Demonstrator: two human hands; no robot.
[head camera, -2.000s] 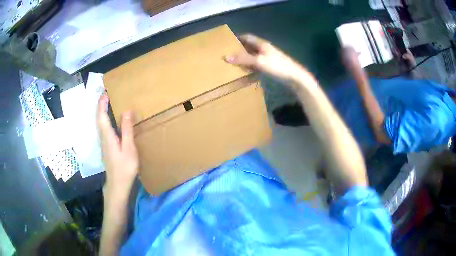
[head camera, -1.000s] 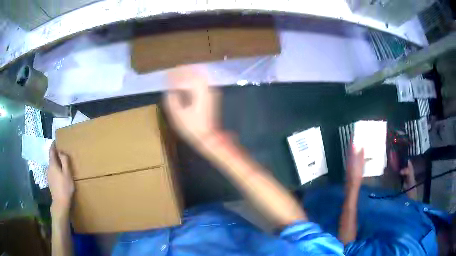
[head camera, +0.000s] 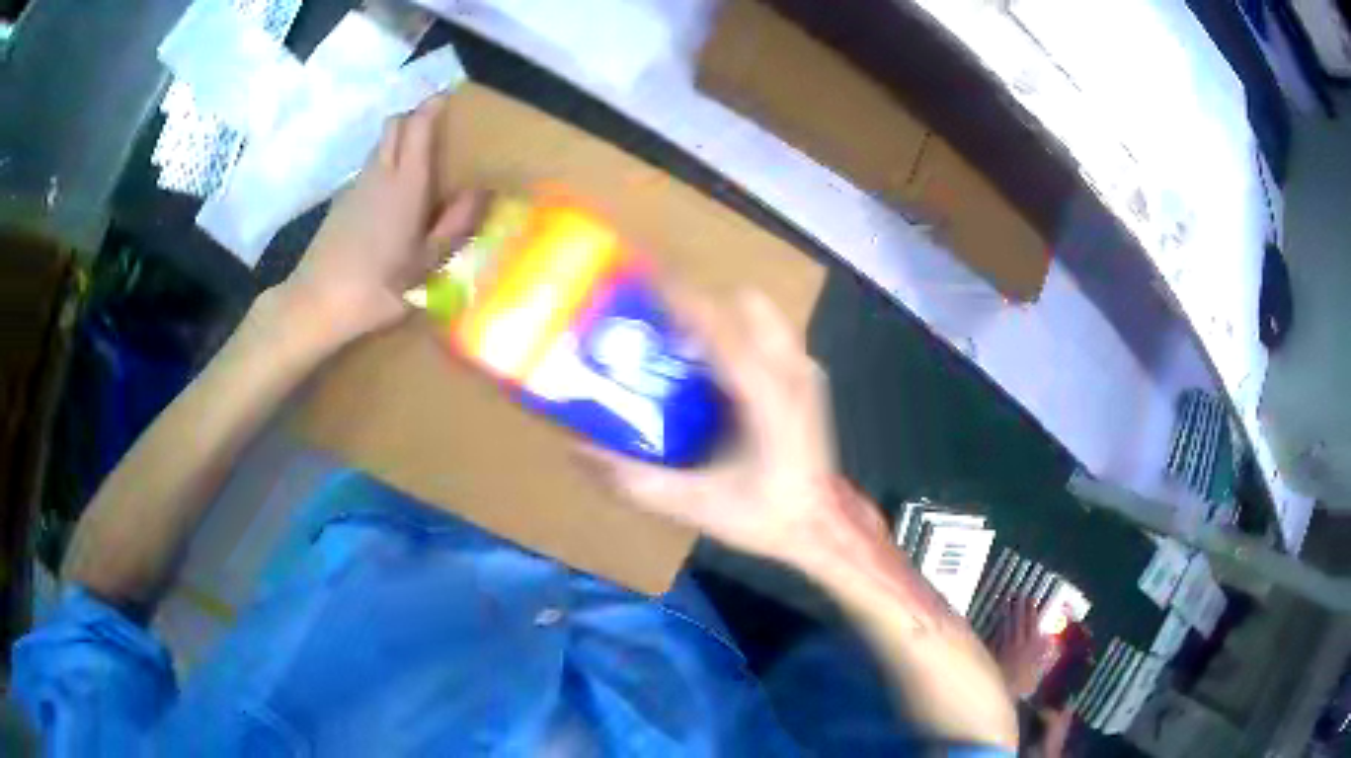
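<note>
A closed brown carton (head camera: 593, 526) lies in front of me, turned at a slant. My right hand (head camera: 763, 444) grips the blue end of a tape dispenser (head camera: 571, 333) with an orange and yellow front, blurred, held over the carton's top. My left hand (head camera: 393, 245) is at the carton's far left edge, beside the dispenser's yellow-green front end. Its fingers reach over the carton's edge and its thumb points toward the tape. Whether tape is stuck on the carton is hidden by the dispenser and blur.
White label sheets and backing paper (head camera: 319, 111) lie at the upper left. Flat brown cartons (head camera: 874, 141) lie on the ledge under the white shelf (head camera: 1141, 193). At the lower right are rows of white product boxes (head camera: 948, 555) and another person's hand (head camera: 1019, 647) near a red light.
The view has turned. My right hand, empty and blurred before, now holds the tape dispenser over the carton. My left hand stays at the carton's side, its thumb now near the tape end.
</note>
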